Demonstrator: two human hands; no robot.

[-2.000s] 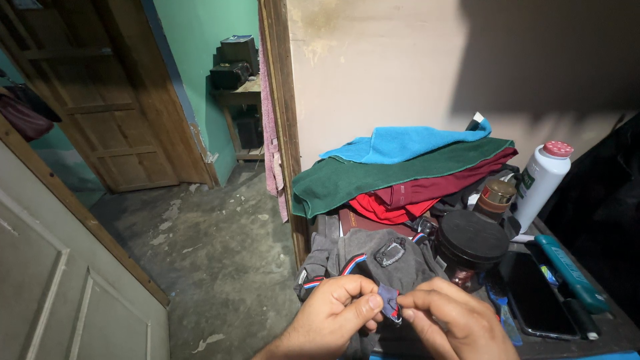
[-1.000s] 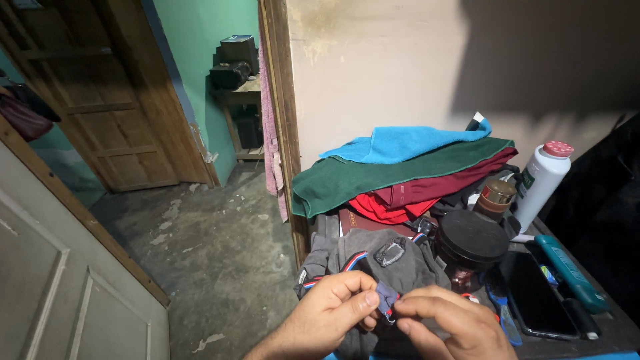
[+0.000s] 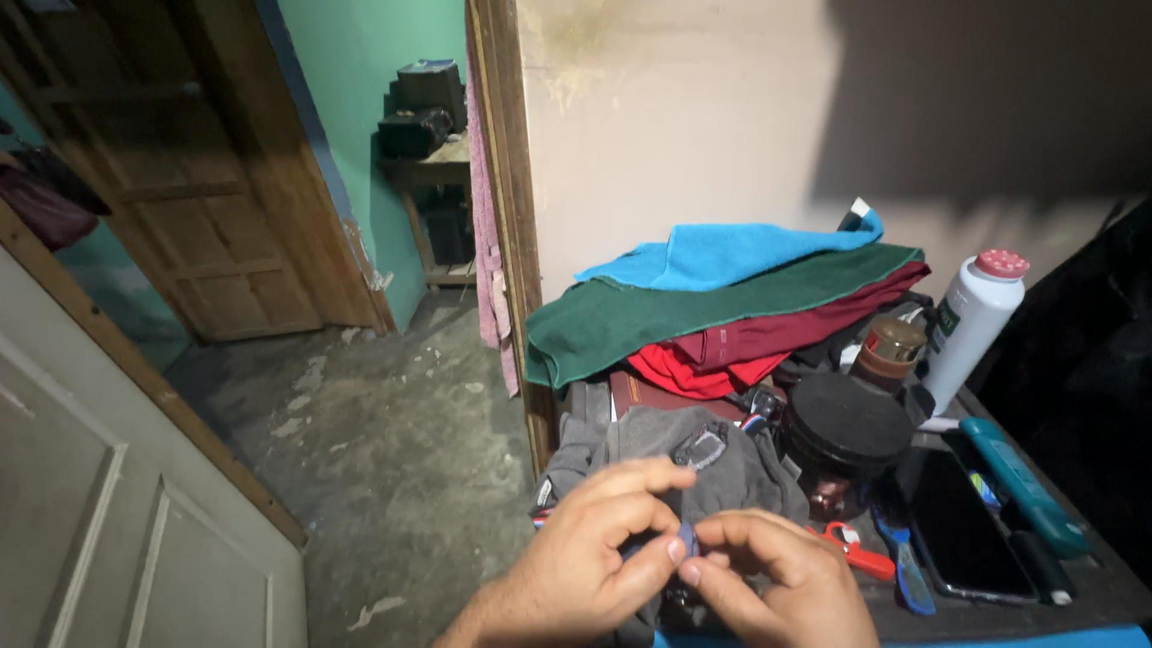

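Note:
My left hand (image 3: 598,549) and my right hand (image 3: 778,571) meet at the bottom centre, pinching a small bluish-purple piece (image 3: 687,538) between thumbs and forefingers. It looks like thin fabric or wrapping, mostly hidden by the fingers. Behind and partly under the hands lies a crumpled grey garment (image 3: 643,432) with an oval patch and red, white and blue trim. To the right of my right hand, a red plastic tool (image 3: 868,562) and a blue plastic-handled item (image 3: 911,576) rest on the dark table.
Blue (image 3: 729,256), green (image 3: 621,315) and maroon cloths are piled against the wall. On the right stand a black-lidded jar (image 3: 846,423), a brown jar (image 3: 886,351) and a white bottle with a pink cap (image 3: 976,324). A black smartphone (image 3: 963,526) lies beside a teal case (image 3: 1026,486).
My left hand's fingers have lifted and spread over the grey garment, and the small piece is now more covered by the fingers. The red tool now shows beside my right hand.

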